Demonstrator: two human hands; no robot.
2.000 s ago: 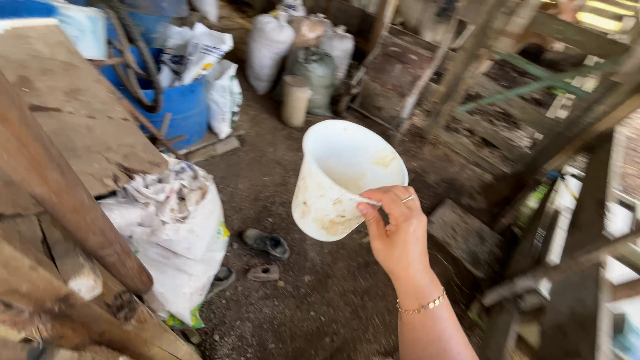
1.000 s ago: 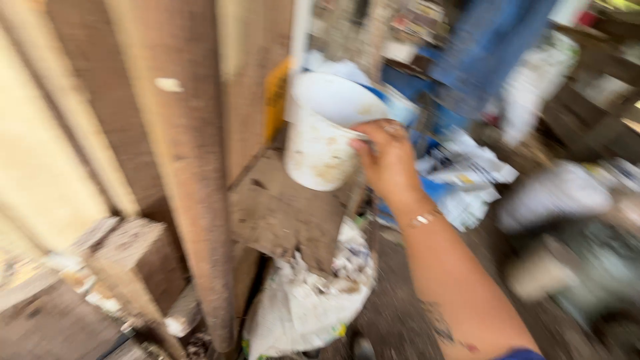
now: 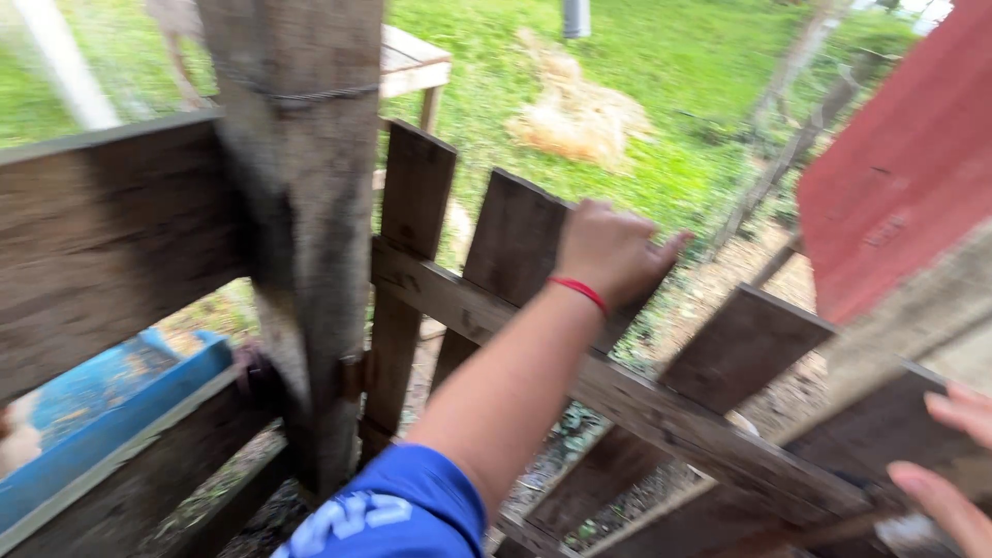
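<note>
My left hand point(image 3: 612, 252), with a red string bracelet at its wrist, is closed over the top of a picket of a low wooden gate point(image 3: 659, 403). Its thumb points out to the right. My right hand point(image 3: 949, 457) shows only as a few spread fingers at the right edge, near the gate's right-hand picket point(image 3: 868, 426); nothing is seen between them. The gate stands beside a thick wooden post point(image 3: 325, 194) with wire wound around it. The white bucket is not in view.
Left of the post are wide fence boards point(image 3: 116, 240) and a blue trough point(image 3: 116, 411). Beyond the gate lie grass, a heap of straw point(image 3: 577, 116) and a wooden table point(image 3: 415, 66). A red panel point(image 3: 899, 170) slants at the right, near a leaning branch point(image 3: 798, 155).
The view has swung from the shed's inside to the gate. The hand that held the white bucket in both earlier frames is no longer seen with it. My left hand has come into view on the gate.
</note>
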